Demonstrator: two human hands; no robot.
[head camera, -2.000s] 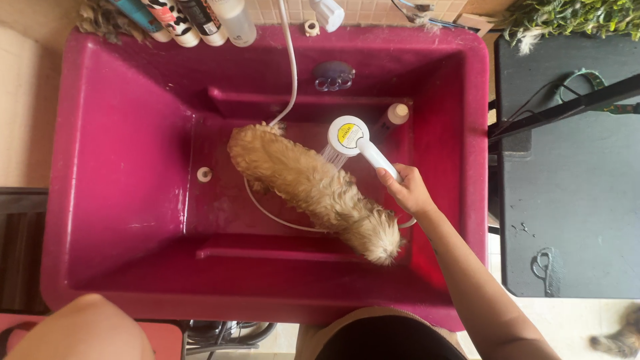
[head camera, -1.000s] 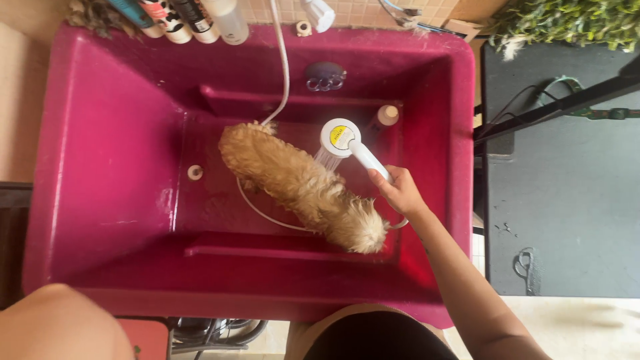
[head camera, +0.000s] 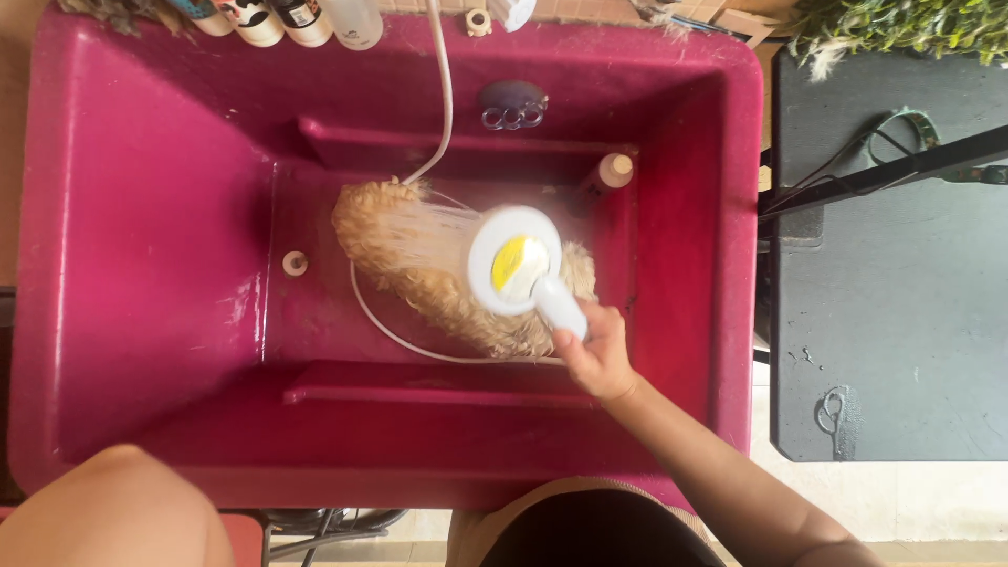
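My right hand grips the handle of a white shower head with a yellow and white sticker on its back. Water sprays from it to the left, onto the rear part of a wet, tan, curly-coated dog. The dog stands in a magenta tub; the shower head hides part of its body, and its pale fur shows to the right. A white hose comes down from the back edge, passes behind the dog and curves around its near side. My left hand is out of view.
A capped bottle stands in the tub's back right. A round white fitting lies on the tub floor at left. Several bottles line the back left rim. To the right is a dark table with a black bar and a strap above it.
My right hand has moved the shower head toward the dog's middle, and the spray now falls on its rear. The dog's head, facing the lower right before, is now partly hidden.
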